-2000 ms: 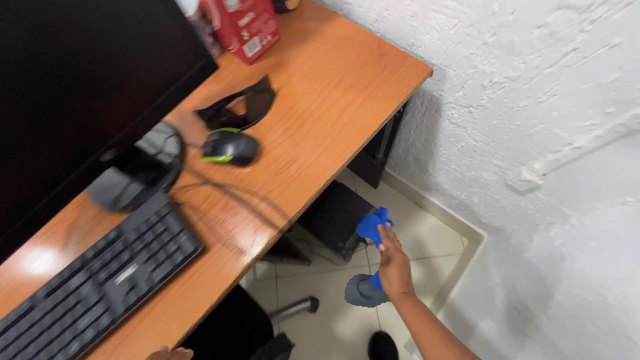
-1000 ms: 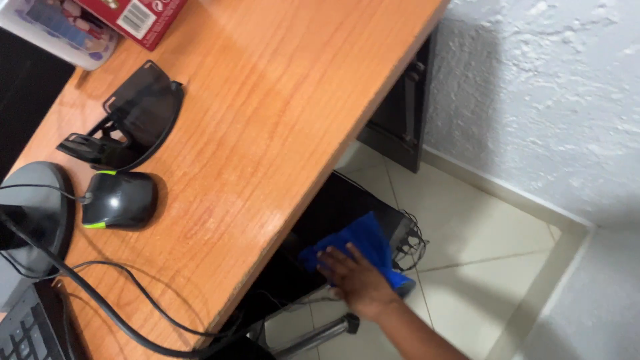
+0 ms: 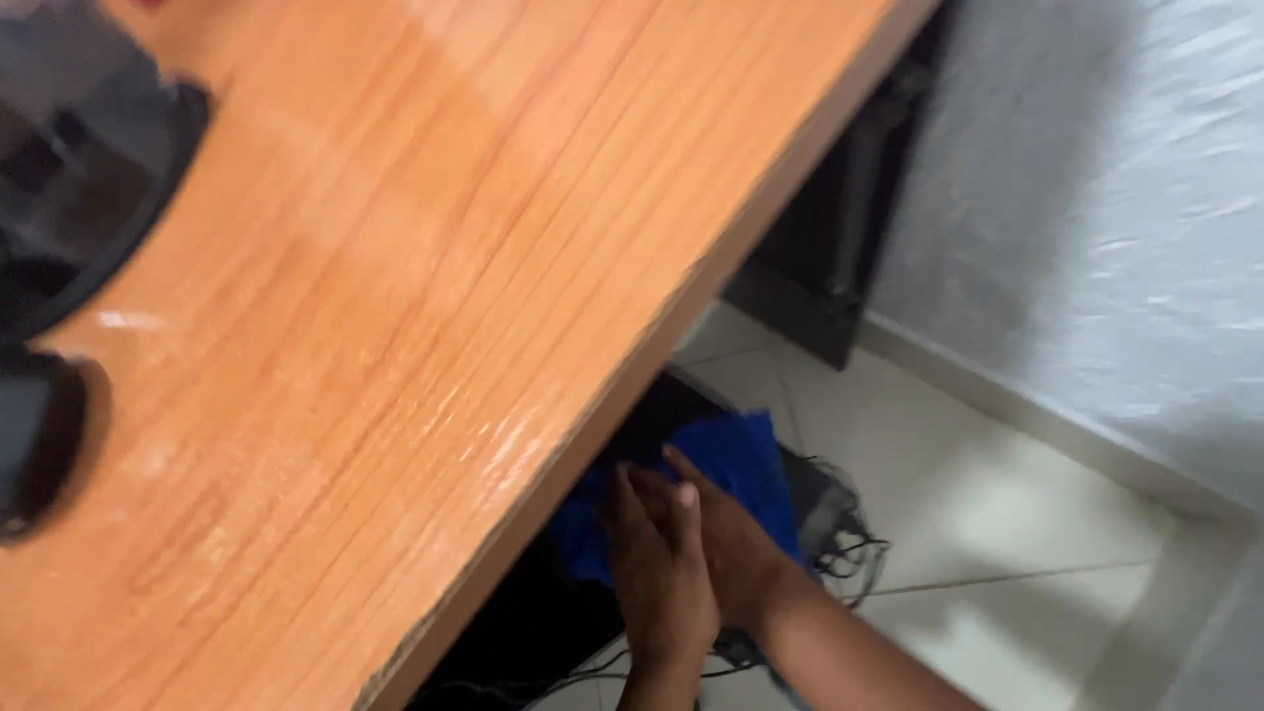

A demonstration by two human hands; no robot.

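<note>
Below the desk edge, a blue cloth (image 3: 736, 464) lies spread over a black box-shaped object (image 3: 681, 400), perhaps a computer case. My right hand (image 3: 726, 538) rests on the cloth, its arm coming from the lower right. Beside it, and partly overlapping it, my left hand (image 3: 657, 563) reaches to the cloth with its thumb raised. The fingertips are dark and blurred, so whether either hand grips the cloth is unclear.
The wooden desk (image 3: 395, 247) overhangs the box. Dark sunglasses (image 3: 89, 168) and a black mouse (image 3: 39, 439) sit at its left. Cables (image 3: 854, 553) tangle by the box. A black panel (image 3: 859, 217) stands near the textured wall (image 3: 1037, 197).
My left hand has come in beside my right hand at the cloth under the desk. The view has moved closer to the desk edge.
</note>
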